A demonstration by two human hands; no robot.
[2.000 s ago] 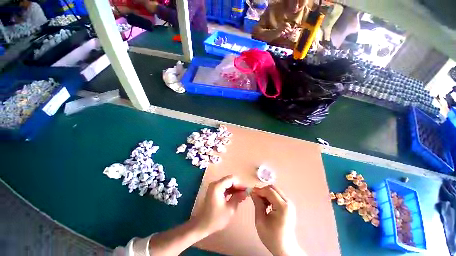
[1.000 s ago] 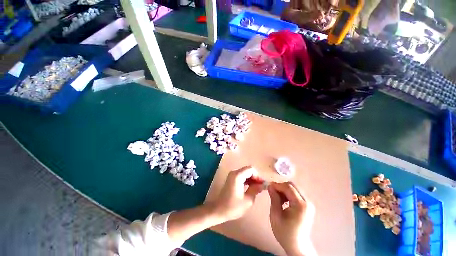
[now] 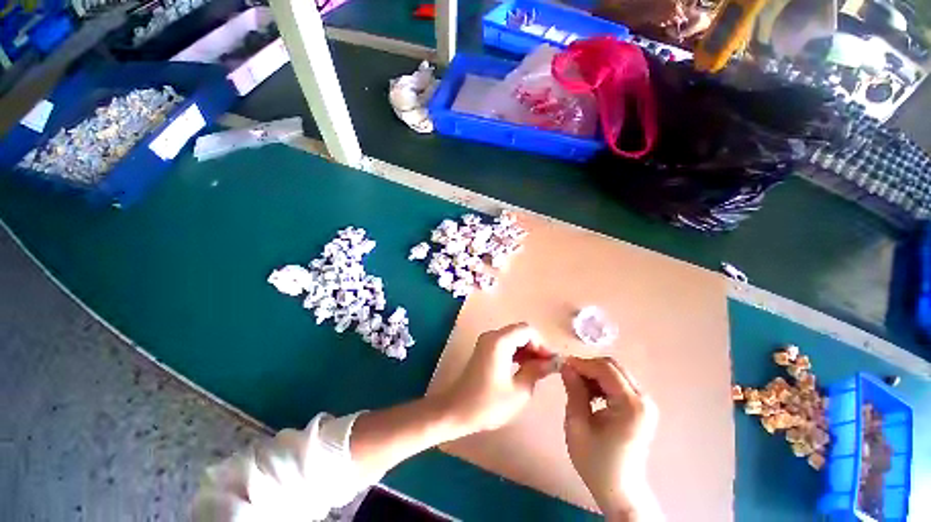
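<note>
My left hand (image 3: 500, 379) and my right hand (image 3: 610, 423) meet over the cardboard sheet (image 3: 572, 267). A small whitish piece (image 3: 556, 363) is pinched between the fingertips of both hands; its details are too small to tell. A small light-coloured bit (image 3: 598, 405) shows at my right hand's curled fingers. A small round dish (image 3: 593, 325) with pinkish-white contents sits on the cardboard just beyond my hands. A pile of joined pieces (image 3: 472, 252) lies at the cardboard's upper left corner. A pile of white housings (image 3: 347, 282) lies on the green bench further left.
Orange-tan parts (image 3: 791, 405) lie beside a small blue basket (image 3: 843, 449) at right. A large blue tray (image 3: 128, 178) of whitish parts is far left. Behind the cardboard are a pale upright (image 3: 314, 87), a blue tray (image 3: 490, 131), a pink-red bag (image 3: 638, 102) and a black plastic bag (image 3: 704, 153).
The view has shifted, so the bench and piles sit further right and higher at left. My hands stay together at the fingertips, still holding the small piece.
</note>
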